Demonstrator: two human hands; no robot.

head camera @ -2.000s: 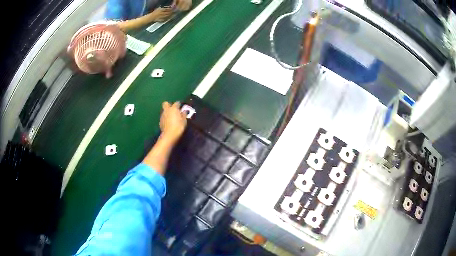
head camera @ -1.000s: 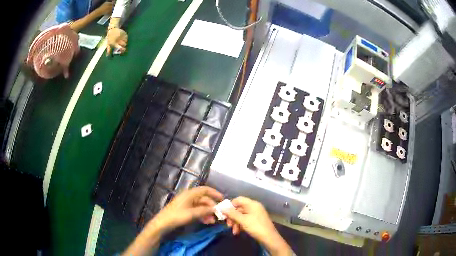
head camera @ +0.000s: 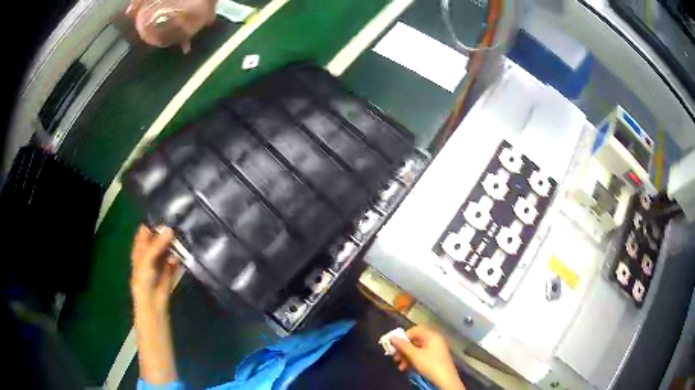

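My left hand (head camera: 156, 263) grips the near-left edge of a glossy black blister tray (head camera: 259, 167). The tray is raised and tilted above another tray, whose near-right row (head camera: 343, 255) shows with white square housings in its pockets. My right hand (head camera: 427, 352) holds a small white housing (head camera: 392, 340) between thumb and fingers, in front of the machine bed's near edge. The left fixture (head camera: 499, 217) on the bed carries two columns of white housings. The right fixture (head camera: 634, 247) also carries housings and is partly hidden by the machine head.
The white machine bed (head camera: 427, 244) stands right of the trays. The screw feeder (head camera: 629, 145) stands between the fixtures. One loose housing (head camera: 251, 61) lies on the green belt (head camera: 213, 91). A pink fan (head camera: 171, 21) is at top left. A white sheet (head camera: 421, 57) lies behind the trays.
My left hand has left the housing and taken the tray's edge; the tray is lifted, uncovering filled pockets beneath. My right hand has moved right, keeping the housing. The view has shifted.
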